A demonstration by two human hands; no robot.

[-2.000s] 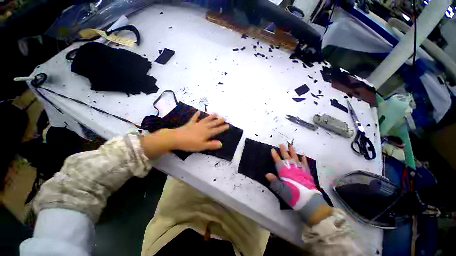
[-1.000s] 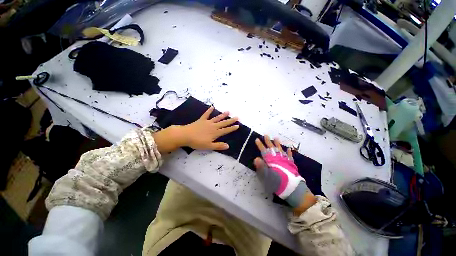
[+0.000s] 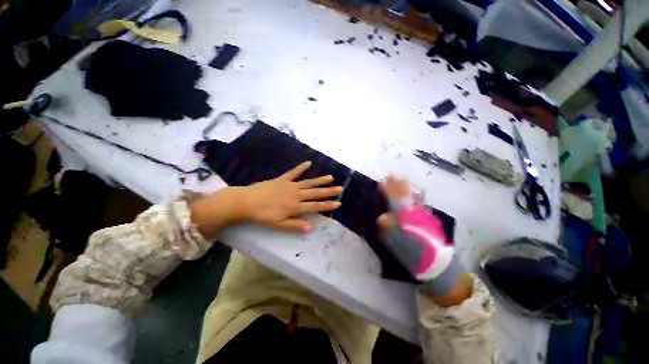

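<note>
Two black cut panels lie end to end on the white table, with a very thin pale line between them. My bare left hand (image 3: 288, 201) lies flat with spread fingers on the left panel (image 3: 274, 153), near the seam. My gloved right hand (image 3: 415, 231), in pink, white and grey, is blurred and rests on or just over the right panel (image 3: 368, 206), its fingers bent. I cannot tell whether it touches the cloth. A thin black strip (image 3: 117, 144) runs along the near left table edge towards the left panel.
A steam iron (image 3: 530, 277) rests at the right edge. Small snips (image 3: 439, 162), a grey block (image 3: 489, 166) and shears (image 3: 528, 174) lie at the right. A black panel stack (image 3: 146, 79) is at the far left. Offcuts (image 3: 443, 108) and a yellow strip (image 3: 146, 32) lie farther back.
The gap between the two panels has narrowed to almost nothing. My right hand moved left with the right panel, then shifted slightly right and blurred. My left hand stays flat on the left panel.
</note>
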